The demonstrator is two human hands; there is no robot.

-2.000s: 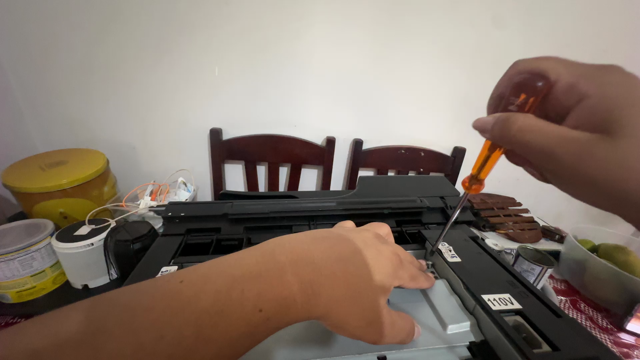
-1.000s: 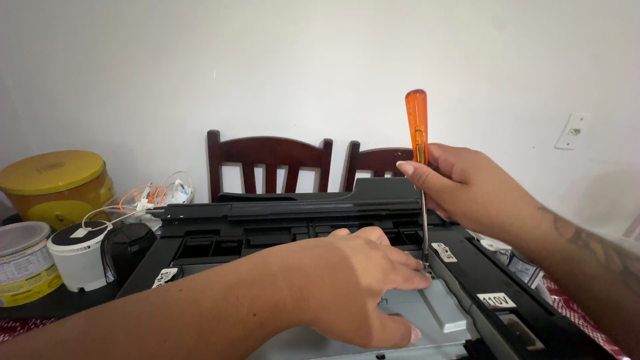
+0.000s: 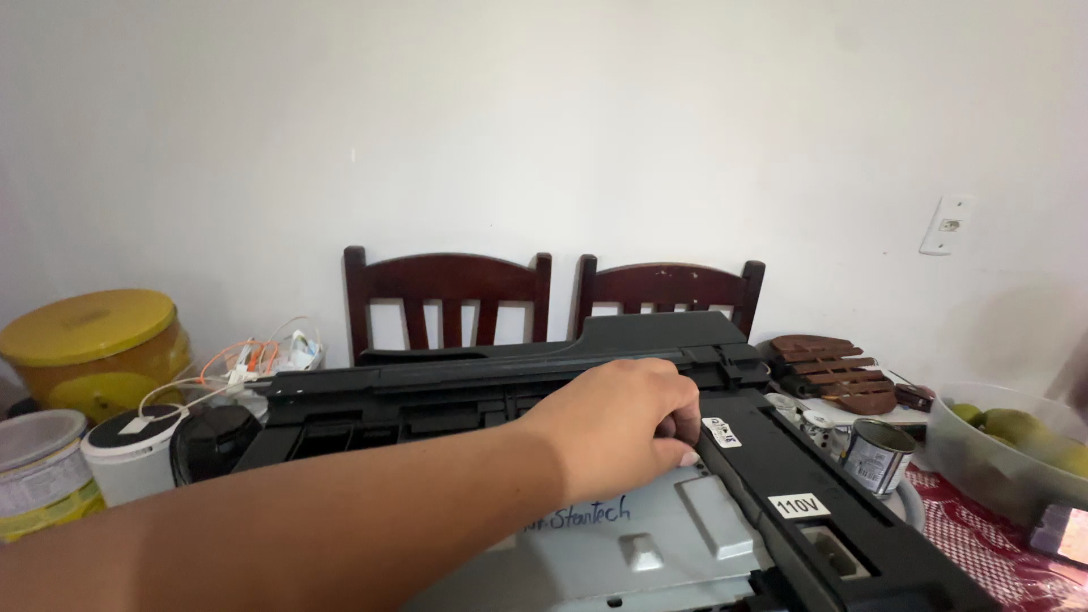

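A black printer housing [image 3: 799,450] lies across the table, with a grey metal plate [image 3: 595,557] set in it that bears handwriting. My left hand [image 3: 625,425] reaches over the plate to its far right corner, fingers bent and thumb low beside the housing's edge. Whether something small is between those fingertips is hidden. Right of the hand are a small written label [image 3: 722,432], a 110V label [image 3: 798,506] and a power socket [image 3: 833,551]. My right hand and the orange-handled screwdriver are out of view.
Two dark wooden chairs [image 3: 448,268] stand behind. At left are a yellow-lidded tub [image 3: 89,327], a white container [image 3: 127,463] and cables [image 3: 246,361]. At right are a brown slatted wooden trivet [image 3: 841,371], an open metal can [image 3: 880,455] and a plastic bowl [image 3: 969,446] of green fruit.
My right hand and the screwdriver, upright at the plate's corner one second ago, have left the view. My left hand has moved from resting spread on the plate to bent fingers at its corner.
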